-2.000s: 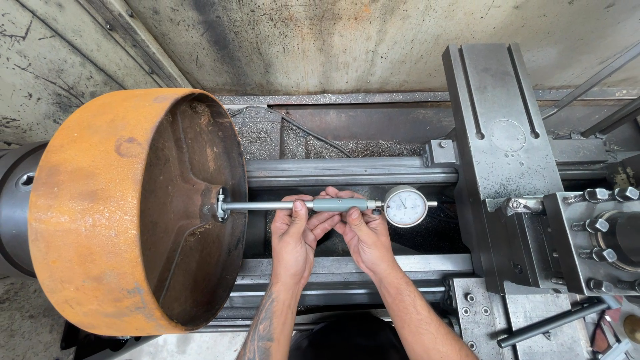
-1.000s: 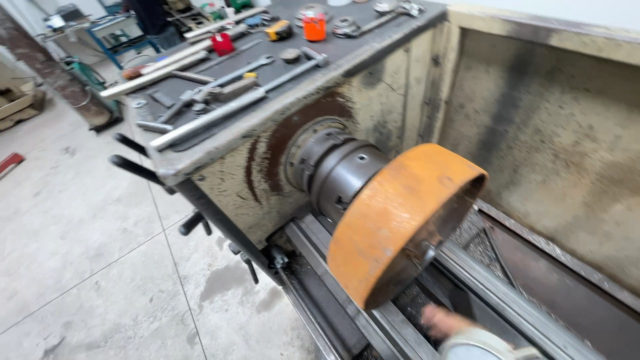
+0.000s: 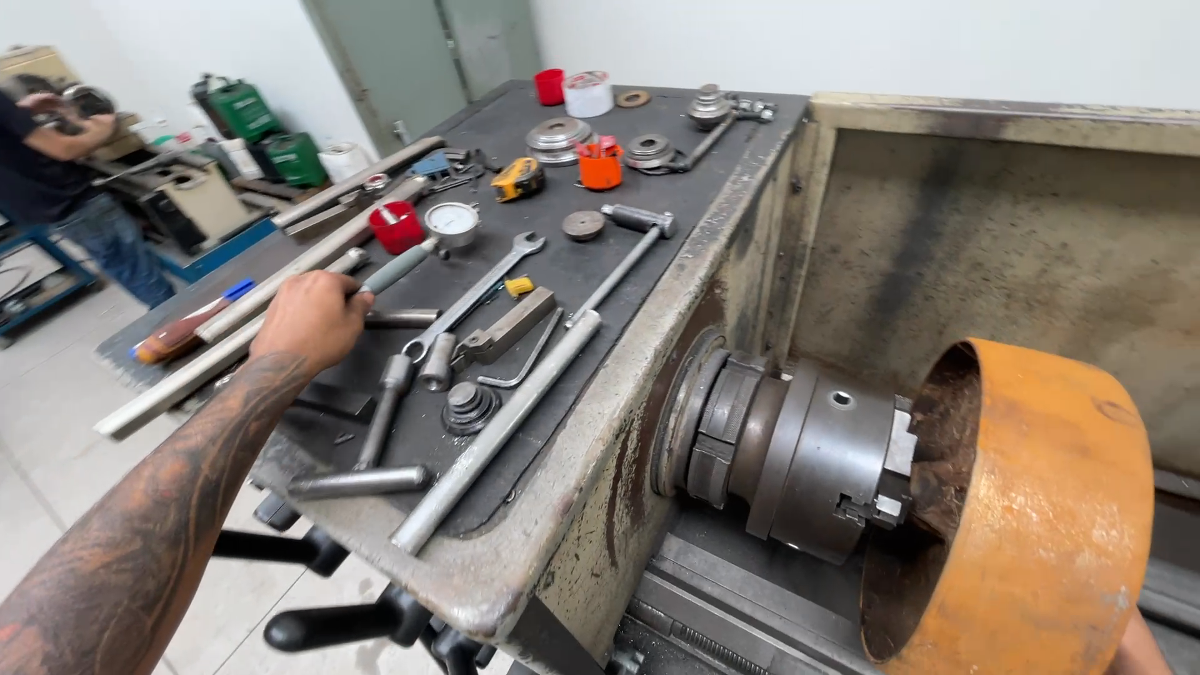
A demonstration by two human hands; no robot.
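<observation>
My left hand [image 3: 311, 317] grips the grey handle of a dial bore gauge [image 3: 398, 267] over the dark top of the lathe headstock. The gauge's round dial [image 3: 452, 221] points away from me, beside a red cup [image 3: 397, 227]. My right hand [image 3: 1136, 649] shows only as a sliver at the lower right edge, behind an orange-painted metal drum [image 3: 1055, 525]; its fingers are hidden. The drum is mounted at the jaws of the lathe chuck [image 3: 830, 459].
On the headstock top lie a combination wrench [image 3: 478, 292], a steel tube [image 3: 502, 431], a T-handle chuck key [image 3: 375, 450], a tape measure [image 3: 517, 178] and an orange cup [image 3: 600, 167]. Black levers [image 3: 342, 623] stick out in front. Another person [image 3: 70, 178] stands at the far left.
The view has swung from the lathe bed to the headstock top. Two seconds ago both hands held the bore gauge at the drum's center; now my left hand has it over the headstock top.
</observation>
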